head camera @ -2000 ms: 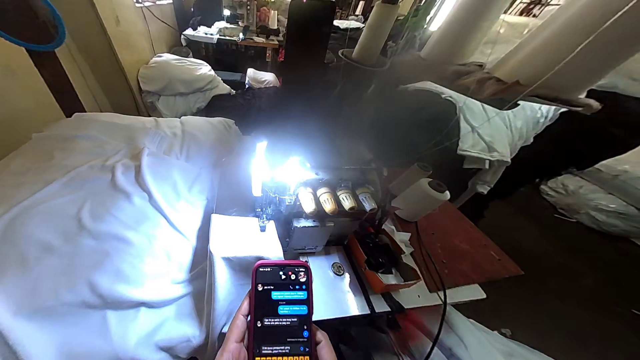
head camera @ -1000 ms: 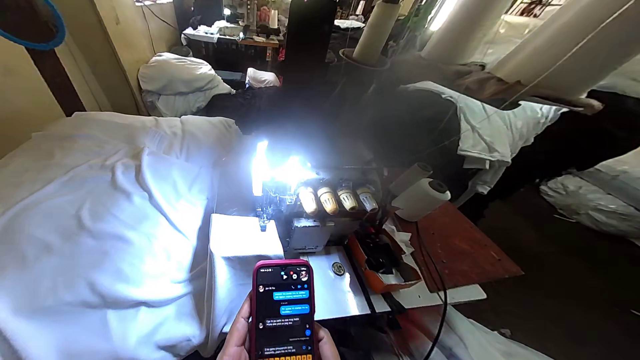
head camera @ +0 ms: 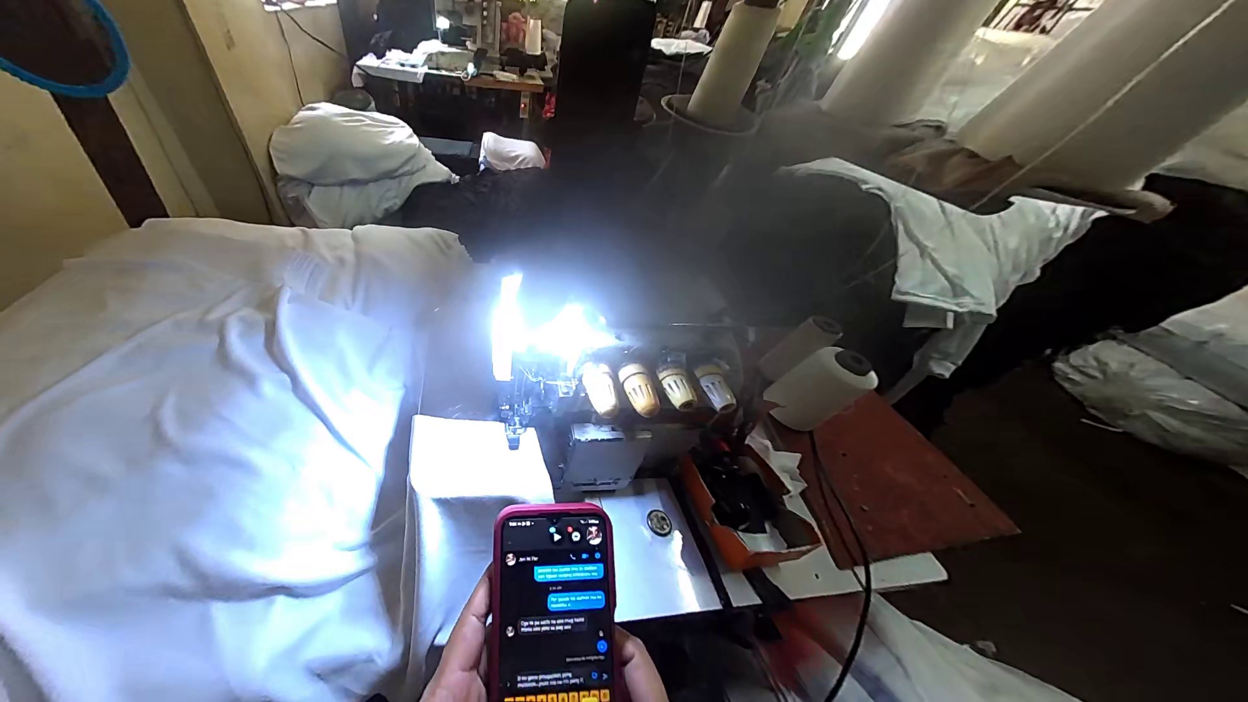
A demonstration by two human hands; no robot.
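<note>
A smartphone [head camera: 554,604] in a dark pink case stands upright at the bottom centre, its screen showing a chat and part of a keyboard. Along its left edge my left hand [head camera: 463,643] grips it, and my right hand [head camera: 636,668] holds the right edge. Just beyond is an industrial sewing machine [head camera: 604,453] with a bright lamp and several tension dials [head camera: 639,388]. White fabric [head camera: 478,468] lies under its presser foot [head camera: 514,436]. Both hands are cut off by the lower frame edge.
A large heap of white cloth [head camera: 195,439] fills the left. Right of the machine are an orange box [head camera: 736,556] with dark items, thread cones [head camera: 824,390], a reddish board [head camera: 897,478] and a hanging black cable [head camera: 858,604]. More cloth and a worktable [head camera: 502,83] are behind.
</note>
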